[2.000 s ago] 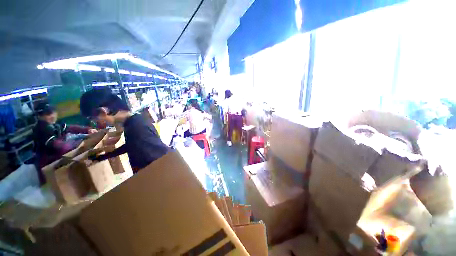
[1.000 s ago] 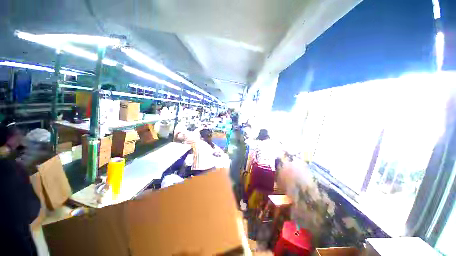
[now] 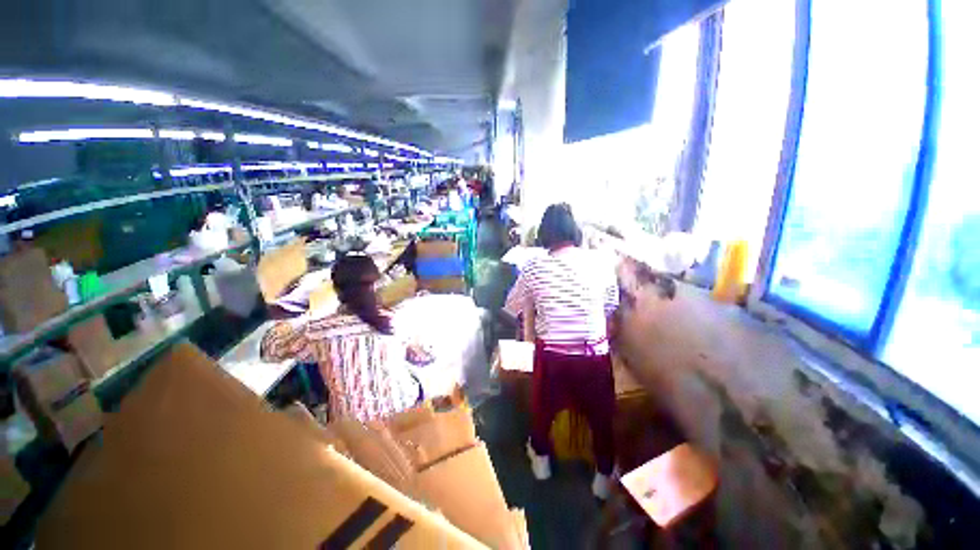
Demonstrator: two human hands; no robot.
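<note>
A large brown flat carton (image 3: pixel 204 462) fills the lower left of the view, close to the camera and tilted, with two dark stripes near its lower edge. Several more flat cartons (image 3: pixel 457 462) show their edges just beyond it, to its right. Neither of my hands is in the picture, so how the cartons are held is hidden.
A seated person in a striped top (image 3: pixel 360 371) is just beyond the cartons at a workbench (image 3: pixel 258 371). Another person (image 3: pixel 570 312) stands in the aisle ahead. A pinkish-tan stool top (image 3: pixel 668 483) is at lower right, beside the stained wall (image 3: pixel 752 430) under the windows.
The view has moved forward along the aisle and turned. The people ahead are nearer, and the earlier red stool is out of view. The large carton still moves along in front of me.
</note>
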